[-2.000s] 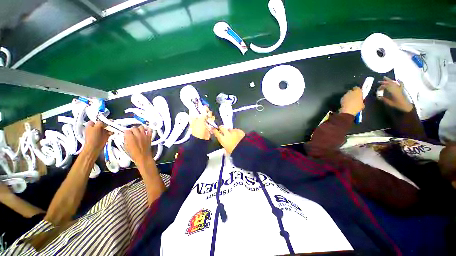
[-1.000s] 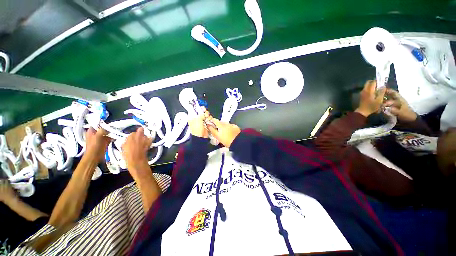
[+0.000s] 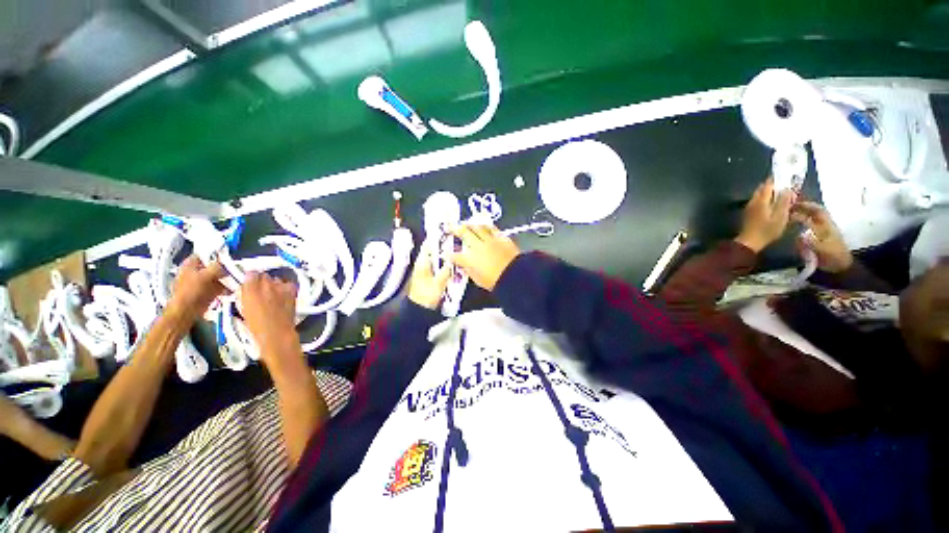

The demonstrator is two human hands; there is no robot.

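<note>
My left hand point(image 3: 429, 273) and my right hand point(image 3: 483, 255) are close together at the bench's near edge. Both grip a white curved device point(image 3: 442, 211), whose rounded end points away from me. The fingers hide its middle, and a narrow part shows below them. Just right of it lies another white piece with thin looped wires point(image 3: 484, 206). A thin pale strip with a small loop point(image 3: 542, 227) runs to the right. A flat white roll point(image 3: 583, 181) with a centre hole lies further right.
White curved devices point(image 3: 331, 255) are piled at left, where a neighbour's hands point(image 3: 268, 309) work. Another neighbour's hands point(image 3: 768, 217) hold a device at right, by a second roll point(image 3: 780, 108). Device pieces point(image 3: 482, 78) lie on the green belt point(image 3: 624, 52). A red-orange stick point(image 3: 398, 208) lies beyond my hands.
My hands and the held device have shifted, and its rounded end now stands more upright and further right. The red-orange stick has come into view. The pieces on the belt have moved left.
</note>
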